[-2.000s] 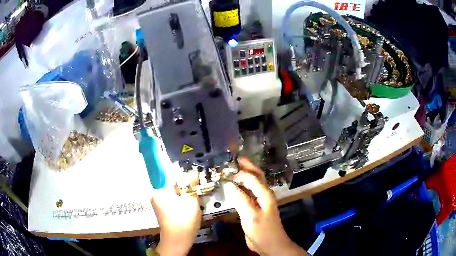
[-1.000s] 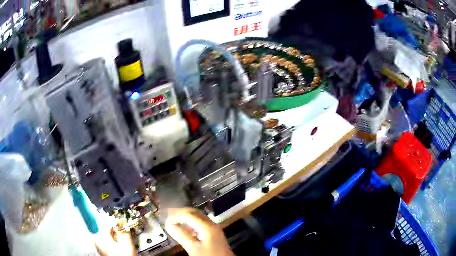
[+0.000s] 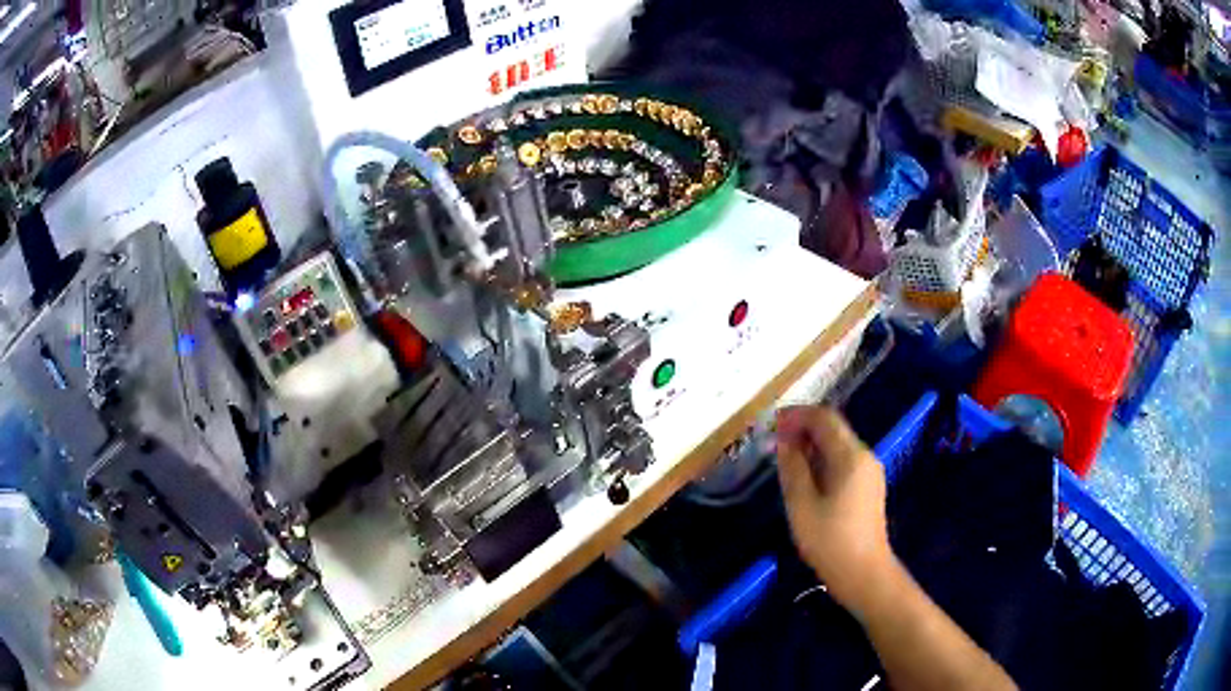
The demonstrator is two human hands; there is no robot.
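Note:
My right hand [image 3: 834,502] is right of the table's wooden edge, above the blue crate [image 3: 1129,549] of dark garments [image 3: 965,540]. Its fingers are loosely curled, with a gap between them and nothing visible in them. My left hand is not in view. The button-sewing machine head [image 3: 169,459] stands at the left, with the shiny button clamp [image 3: 263,610] under it at the lower left. No hand or cloth shows at the clamp.
The green-rimmed bowl feeder [image 3: 635,247] stands at the table's rear right, with the silver feeder arm [image 3: 608,405] before it. Green [image 3: 663,373] and red [image 3: 739,312] buttons sit on the white box. A red stool [image 3: 1067,354] stands on the floor at right.
The view has swung right. My right hand has left the clamp area and moved right, past the table edge to above the crate. My left hand has gone out of view.

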